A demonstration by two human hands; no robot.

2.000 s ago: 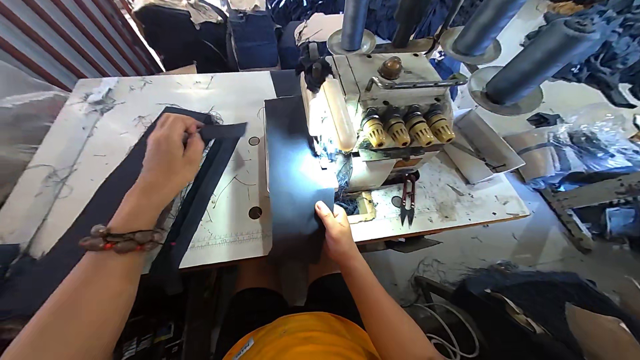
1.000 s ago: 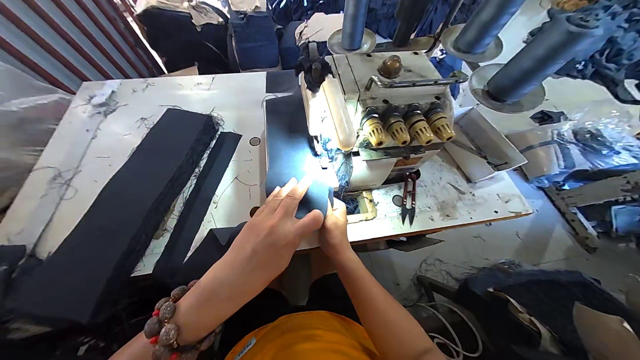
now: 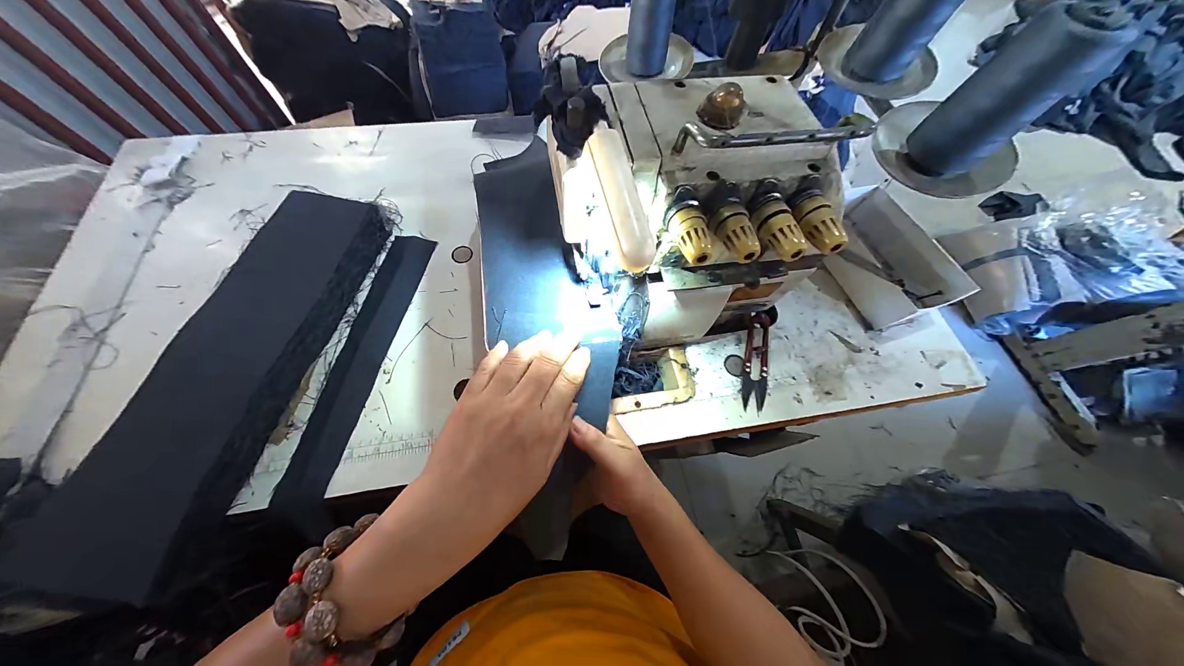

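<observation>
A dark fabric panel [image 3: 523, 240] lies along the left side of an overlock sewing machine [image 3: 721, 166], its front end hanging over the table edge. My left hand [image 3: 509, 416], with a beaded bracelet at the wrist, rests flat on the panel just before the lit needle area. Close beside it, my right hand [image 3: 610, 458] pinches the panel's right edge, thumb on top and fingers hidden below. To the left lie a stack of dark fabric pieces [image 3: 250, 324] and a narrow dark strip [image 3: 370, 351]. The needle and presser foot are lost in glare.
Red-handled thread snips [image 3: 756, 361] lie right of the machine, near an open white box [image 3: 906, 250]. Large thread cones [image 3: 1017, 92] stand at the upper right. Loose threads litter the white table [image 3: 416, 305]. Dark cloth [image 3: 999, 546] is heaped at the lower right.
My left hand has moved right from the narrow strip onto the panel by the machine. That strip, in my left hand at first, now lies beside the stack. My right hand stays at the panel's edge.
</observation>
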